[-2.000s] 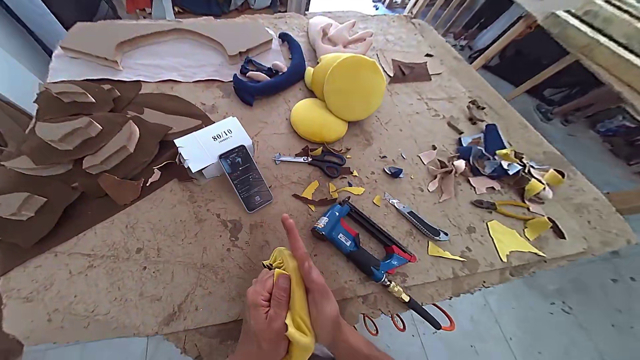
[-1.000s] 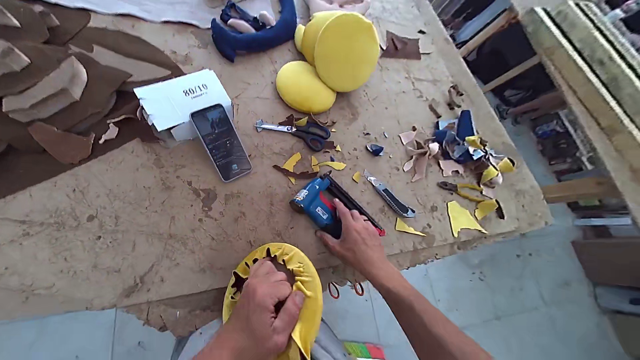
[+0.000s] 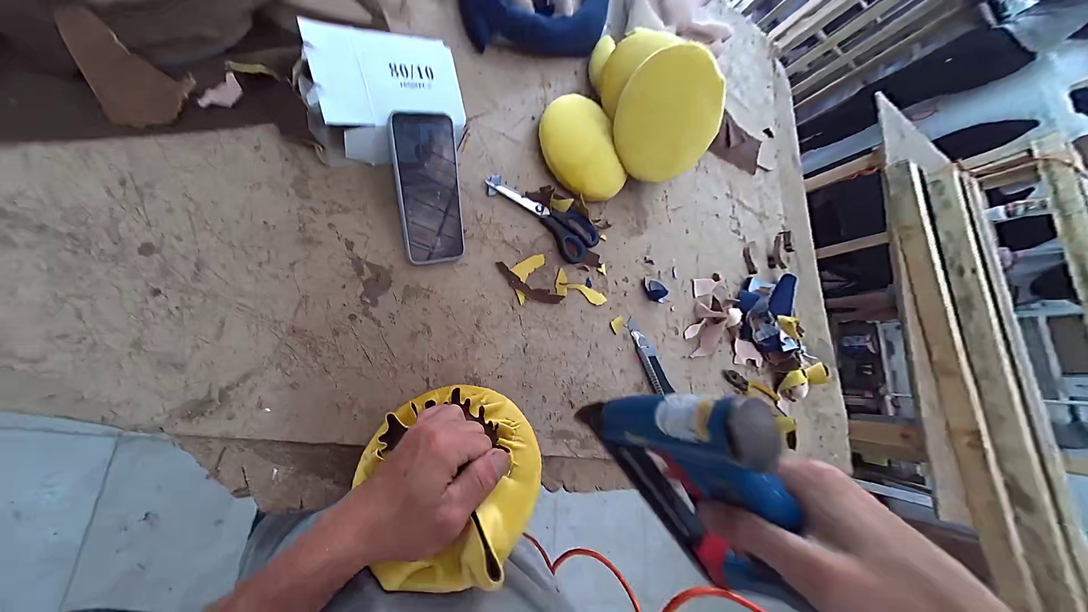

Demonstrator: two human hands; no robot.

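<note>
My left hand (image 3: 433,484) presses into the gathered edge of a yellow fabric-covered round pad (image 3: 518,442), held over my lap at the table's front edge. My fingertips are hidden in its folds. My right hand (image 3: 816,535) grips a blue pneumatic staple gun (image 3: 705,450), blurred and lifted, its nose pointing left toward the pad but apart from it. Behind the gun lies a utility knife (image 3: 651,357). Scissors with dark handles (image 3: 552,223) rest farther back, beside a phone (image 3: 427,187) that leans on a white box (image 3: 382,72).
Finished yellow padded pieces (image 3: 671,110) and a dark blue padded piece (image 3: 535,30) sit at the back. Fabric scraps (image 3: 765,314) lie at the right of the worktable (image 3: 212,297). An orange air hose (image 3: 595,557) loops below its front edge. Wooden frames (image 3: 952,340) stand at right.
My right hand has lifted the staple gun off the table, where it lay a second ago. My left hand stays on the yellow pad. The view has shifted closer to the table.
</note>
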